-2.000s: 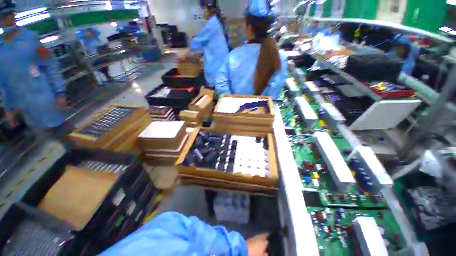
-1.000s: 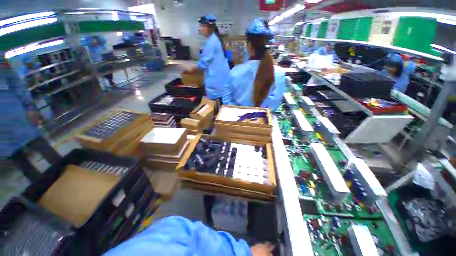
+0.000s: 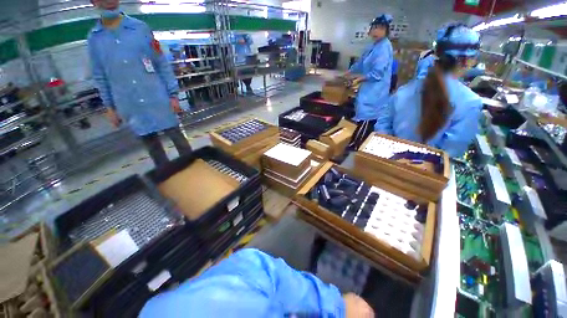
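Note:
My left hand [image 3: 359, 307] is at the bottom edge, at the end of a blue sleeve. It is small and cut off, so its fingers and anything in it cannot be seen. My right hand is out of the picture. Just beyond my left hand stands an open capacitor carton [image 3: 303, 200]. Loose black capacitors [image 3: 339, 194] lie in its left part, with a few standing dark ones beside them. White round cells [image 3: 395, 223] fill its right part. Green circuit boards [image 3: 474, 249] with pale blocks [image 3: 515, 261] lie along the line at the right.
A white rail [image 3: 442, 248] runs between carton and boards. Another carton [image 3: 401, 176] stands behind. Black crates [image 3: 231, 218] with silvery parts are stacked at the left, near smaller cartons [image 3: 287, 163]. A person [image 3: 133, 77] stands at the left; two others stand beyond the cartons.
The view has swung left, so cartons and boards appear farther right. The standing person at the left now shows clearly. My left hand stays low at the bottom edge.

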